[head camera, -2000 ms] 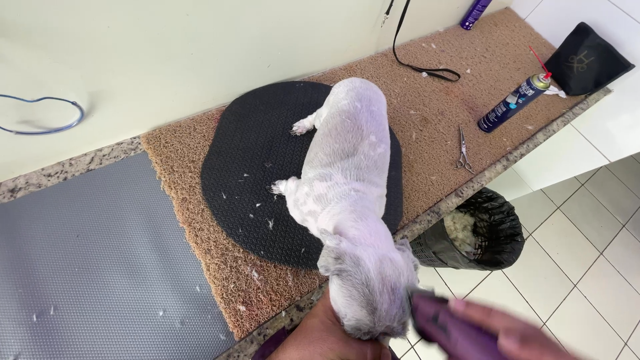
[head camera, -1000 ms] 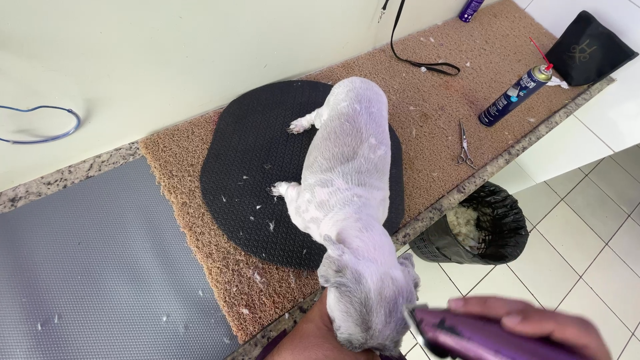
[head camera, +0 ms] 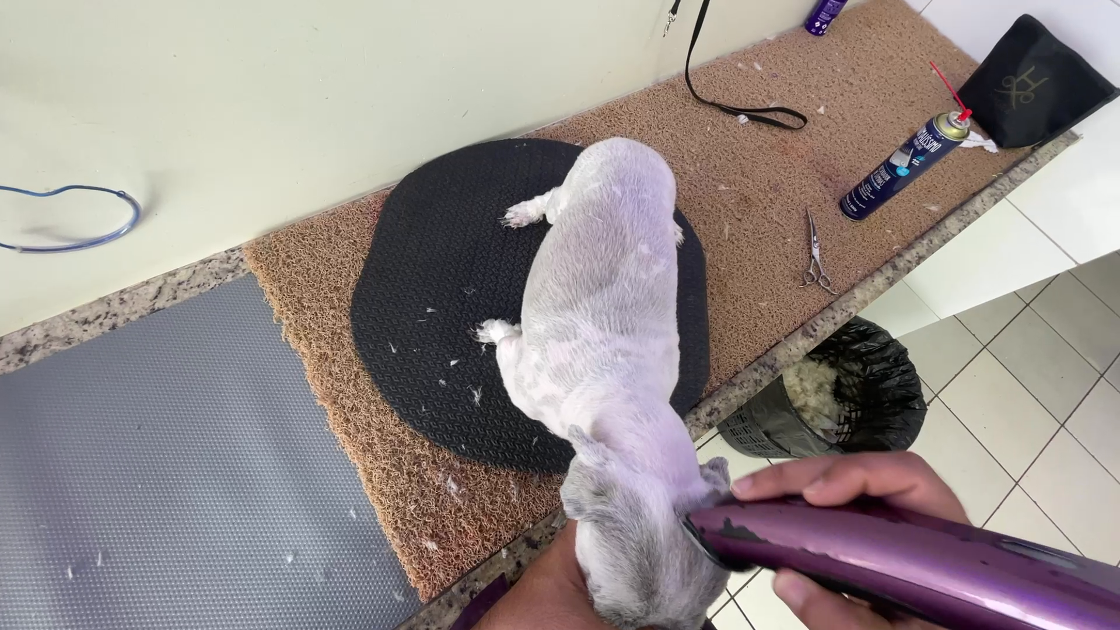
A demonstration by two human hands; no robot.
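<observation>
A small dog with closely clipped white and grey fur [head camera: 604,289] stands on a round black rubber mat [head camera: 437,324], its head hanging past the counter's edge toward me. My left hand [head camera: 547,591] is under the dog's head and holds it from below; the fingers are mostly hidden. In my right hand [head camera: 862,516] is a purple hair clipper [head camera: 901,556], its blade end against the side of the head, just below the ear at the right.
Scissors [head camera: 815,258], a spray can [head camera: 906,166], a black pouch [head camera: 1032,83] and a black leash [head camera: 744,109] are on the brown looped mat [head camera: 770,192]. A lined bin with fur [head camera: 822,394] stands below the counter. A grey mat [head camera: 175,455] covers the left side.
The clipper has come back against the side of the dog's head; one second ago it was a little to the right of it. The dog's body and my left hand have stayed about where they were.
</observation>
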